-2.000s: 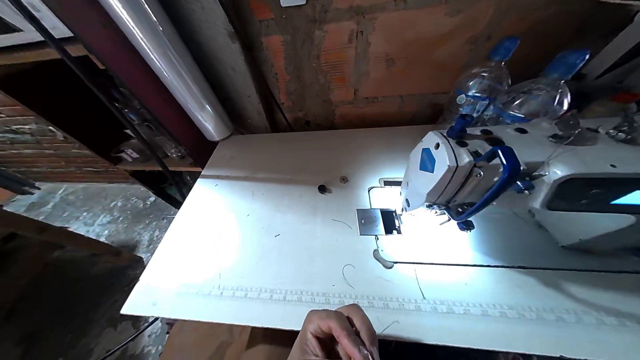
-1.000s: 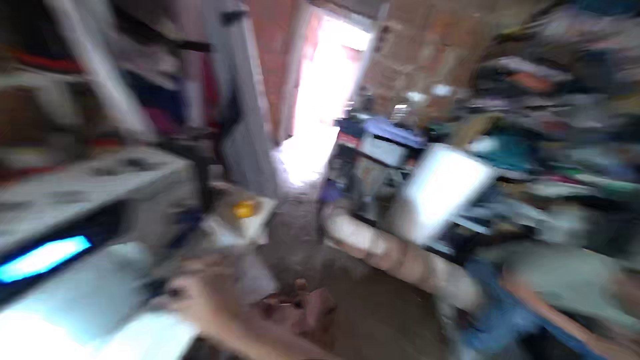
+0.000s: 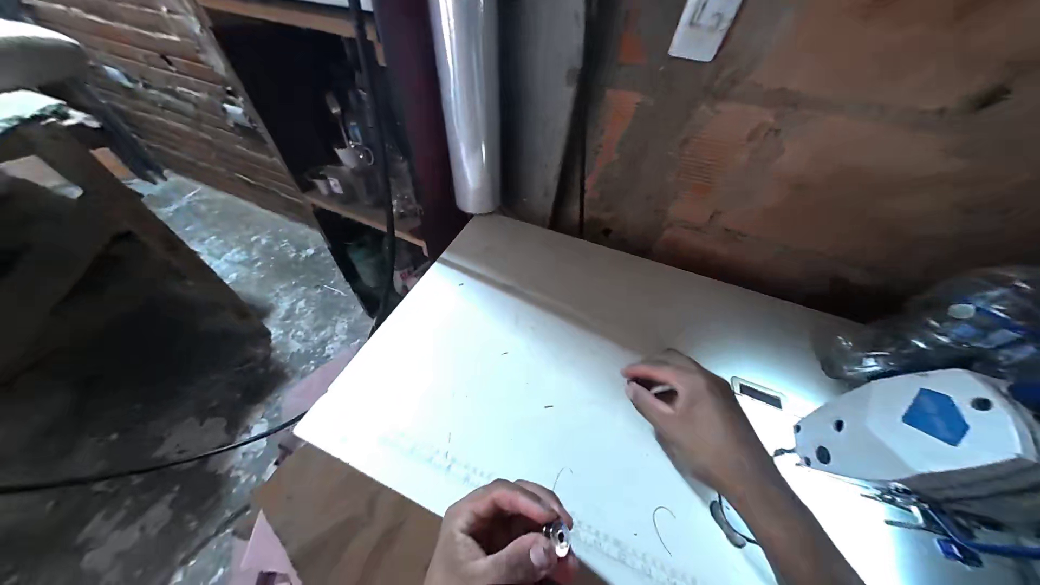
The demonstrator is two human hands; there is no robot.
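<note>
At the table's front edge, my left hand (image 3: pixel 504 536) pinches a small round metal part (image 3: pixel 558 537), which looks like a bobbin or bobbin case, between thumb and fingertips. My right hand (image 3: pixel 699 414) is over the white sewing table (image 3: pixel 479 349), left of the white sewing machine head (image 3: pixel 918 422). Its thumb and index finger are bent toward each other near the tabletop; whether something small is between them cannot be told. Beyond this hand lies a rectangular slot (image 3: pixel 760 395) in the table. Loose thread ends (image 3: pixel 662 528) lie near the printed ruler strip.
A brick wall (image 3: pixel 812 179) runs behind the table. A clear plastic-wrapped bundle (image 3: pixel 951 325) sits at the back right, and a plastic-wrapped roll (image 3: pixel 470 106) stands at the back corner. Shelves (image 3: pixel 366 211) and a black cable (image 3: pixel 187 451) are to the left.
The view has swung from the room back to the table. Two seconds ago the hands were together at the front edge; now my right hand is out over the tabletop, where two small round parts lay.
</note>
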